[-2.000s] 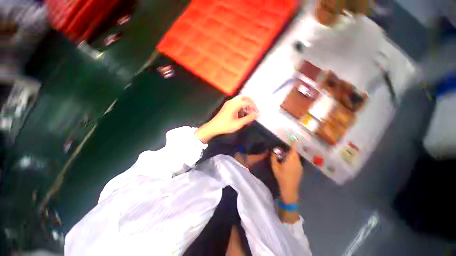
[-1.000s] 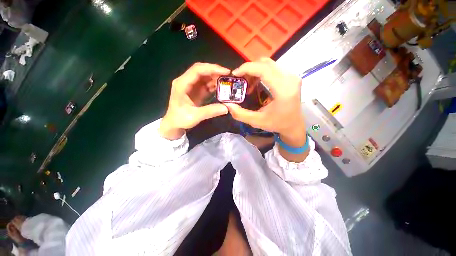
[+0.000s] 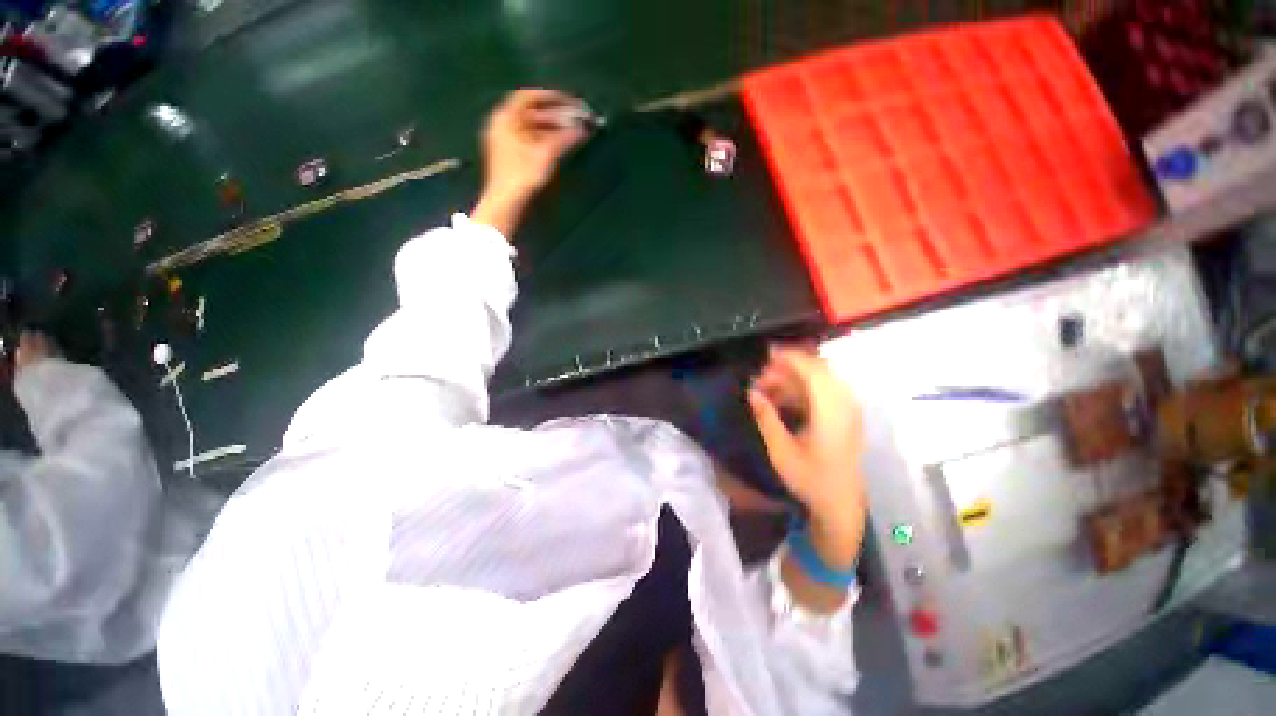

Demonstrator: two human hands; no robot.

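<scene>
My left hand (image 3: 523, 151) is stretched out over the dark-green belt (image 3: 616, 266). Its fingertips are closed on a small pale, blurred piece, which looks like the watch housing (image 3: 565, 115). My right hand (image 3: 819, 437), with a blue wrist strap (image 3: 819, 557), is at the front left edge of the white machine base (image 3: 1036, 329). Its fingers are curled, and blur hides whether anything is inside. Another small unit (image 3: 719, 155) lies on the belt beside the orange-red blister tray (image 3: 952, 161).
Copper-brown fixture blocks (image 3: 1122, 532), a thin blue stick (image 3: 968, 395), a green button (image 3: 903, 533) and a red button (image 3: 924, 621) are on the machine base. Small pieces lie along the belt's left part. Another person's white sleeve (image 3: 77, 420) is at the left edge.
My hands held the unit together in front of me; now they are apart. My left hand has moved out over the belt, my right back toward the machine. The view has turned.
</scene>
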